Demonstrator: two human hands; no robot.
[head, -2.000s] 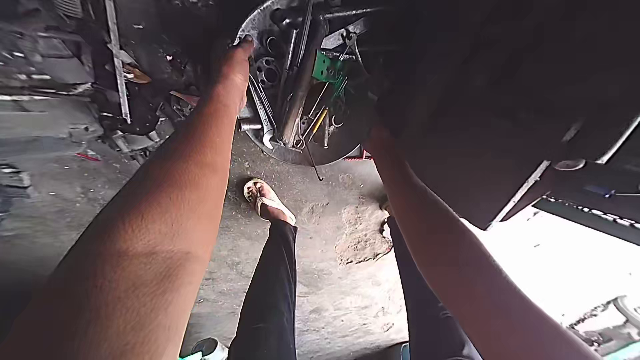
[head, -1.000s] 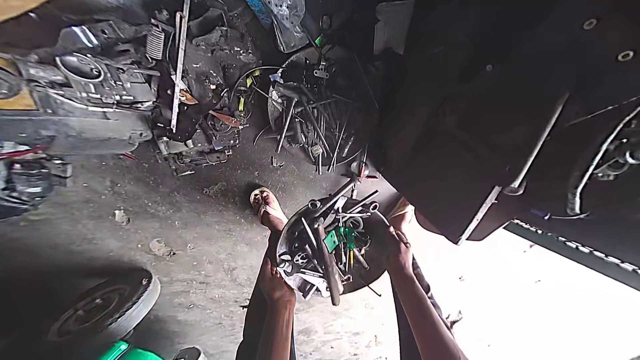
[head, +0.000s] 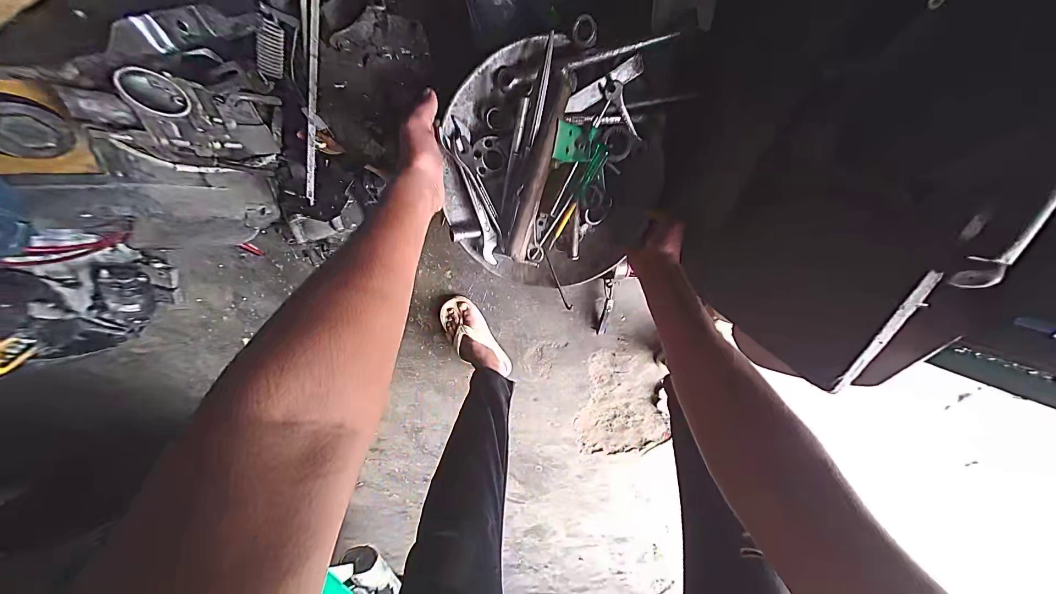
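A round metal tray [head: 538, 274] full of tools is held out at arm's length between both hands. My left hand [head: 422, 153] grips its left rim, thumb pointing up. On the lower right rim is my right hand [head: 657, 239], partly in shadow. Inside the tray lie a thick metal pipe [head: 540, 169], a steel wrench [head: 488, 235] along the left side, a green perforated piece [head: 575, 142], thin rods, several metal rings and a yellow-handled tool [head: 565, 220]. The tray's right part is lost in darkness.
Greasy machine parts [head: 198, 124] and a coil spring [head: 270, 48] lie at the left. A large dark panel [head: 825, 206] takes up the right. Below the tray are a sandalled foot [head: 470, 326] and a rough patch [head: 623, 404] on the concrete floor.
A second ago both hands held the tray close above my legs; now my arms are stretched out and the tray is farther forward. The view has shifted too.
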